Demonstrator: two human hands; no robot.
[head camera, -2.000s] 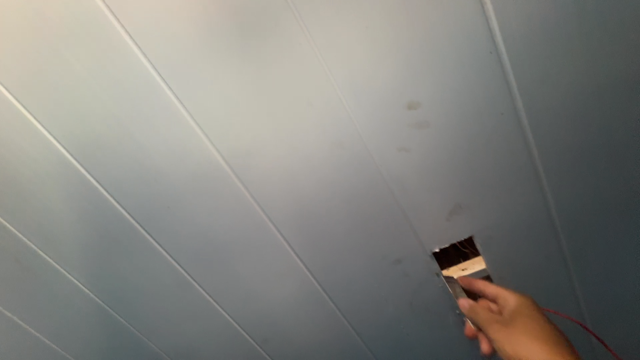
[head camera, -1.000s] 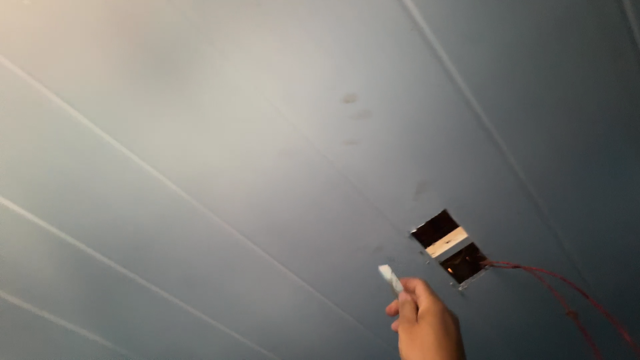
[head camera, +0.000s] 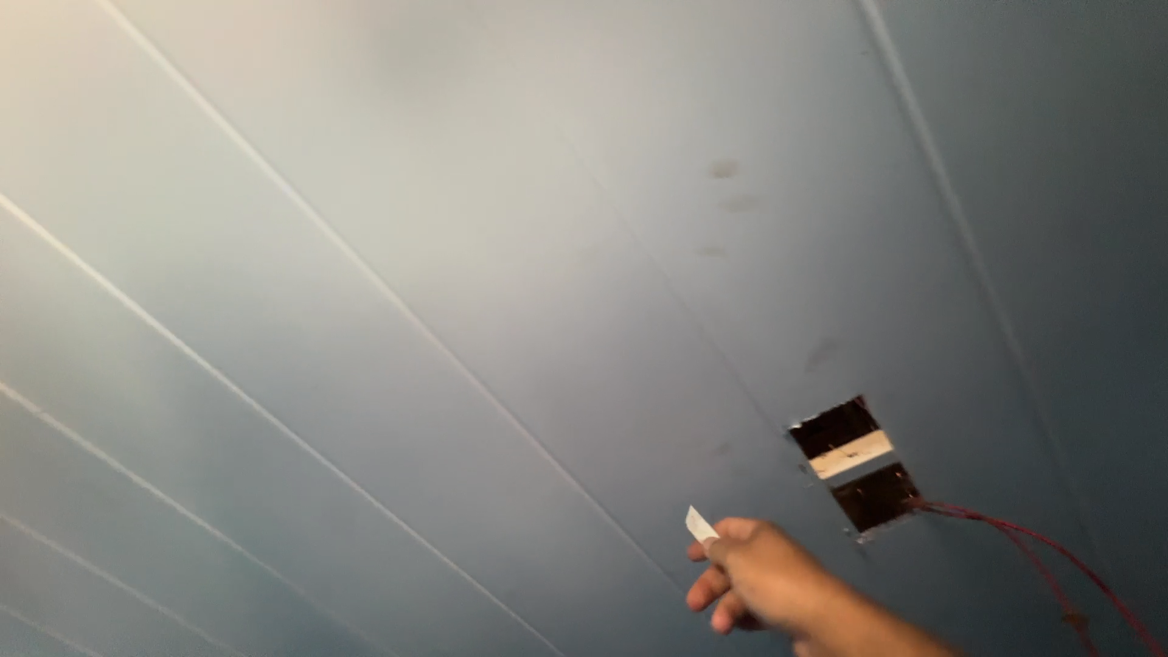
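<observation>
My right hand (head camera: 762, 570) comes in from the lower right and pinches a small flat pale blade-like piece (head camera: 701, 525) between thumb and finger. Its slanted tip points up and left, and the rest is hidden in my grip. To the right of the hand, a rectangular cutout (head camera: 878, 500) opens in the grey-blue panelled surface (head camera: 511, 274). A light strip (head camera: 851, 454) crosses the dark opening. Red wires (head camera: 1031, 532) come out of its lower right corner. My left hand is out of view.
Long pale seams (head camera: 365, 269) run diagonally between the panels. Several dull smudges (head camera: 724, 169) mark the panel above the cutout. The cutout's edges look rough. The red wires hang down to the lower right corner.
Two seconds ago my right hand was at the cutout, covering part of it. It has moved away to the left, still holding the pale piece, and the opening shows fully.
</observation>
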